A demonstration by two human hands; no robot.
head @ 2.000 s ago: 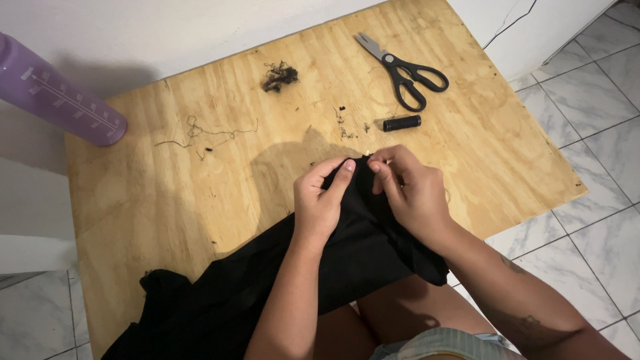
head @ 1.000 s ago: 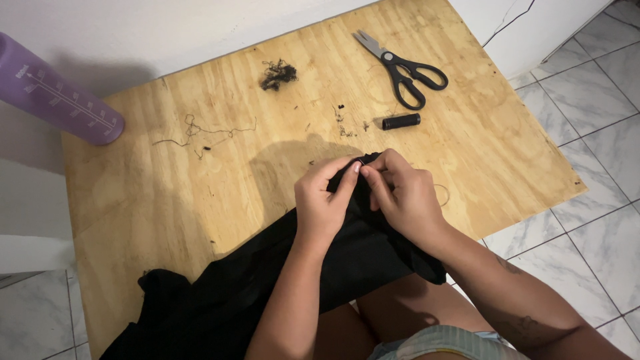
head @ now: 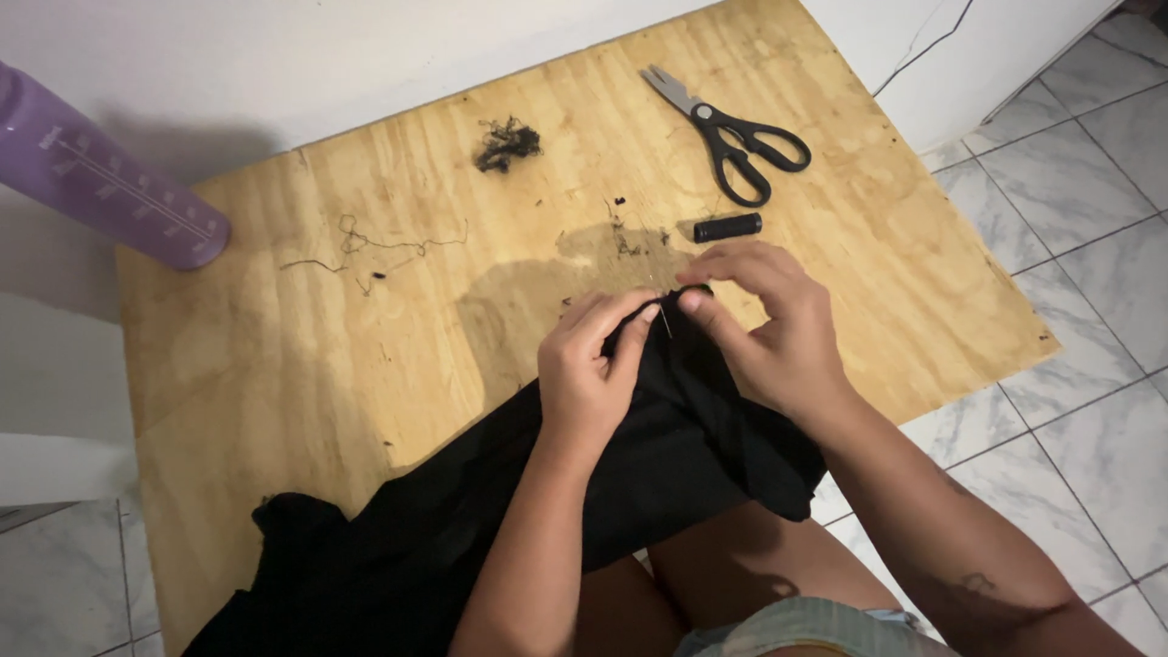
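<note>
Black fabric [head: 639, 456] lies over the near edge of the table and my lap, its upper edge raised between my hands. My left hand [head: 598, 351] pinches that edge between thumb and fingers. A thin sewing needle [head: 665, 319] stands through the fabric edge just right of my left thumb, its tip pointing down toward me. My right hand [head: 762, 315] is at the same edge on the right, thumb and forefinger around a bunched bit of cloth. Whether its fingers press on the cloth is hard to see.
Black-handled scissors [head: 730, 137] lie at the back right of the plywood table [head: 365, 383], above a spool of black thread [head: 727, 227]. A tangle of dark thread [head: 507, 146] lies at the back, loose thread [head: 401, 244] left of centre. A purple bottle [head: 119, 182] stands at the left.
The fingers of my right hand have spread apart somewhat from their closer pinch beside my left hand. The needle now shows plainly in the cloth. My left hand keeps its hold.
</note>
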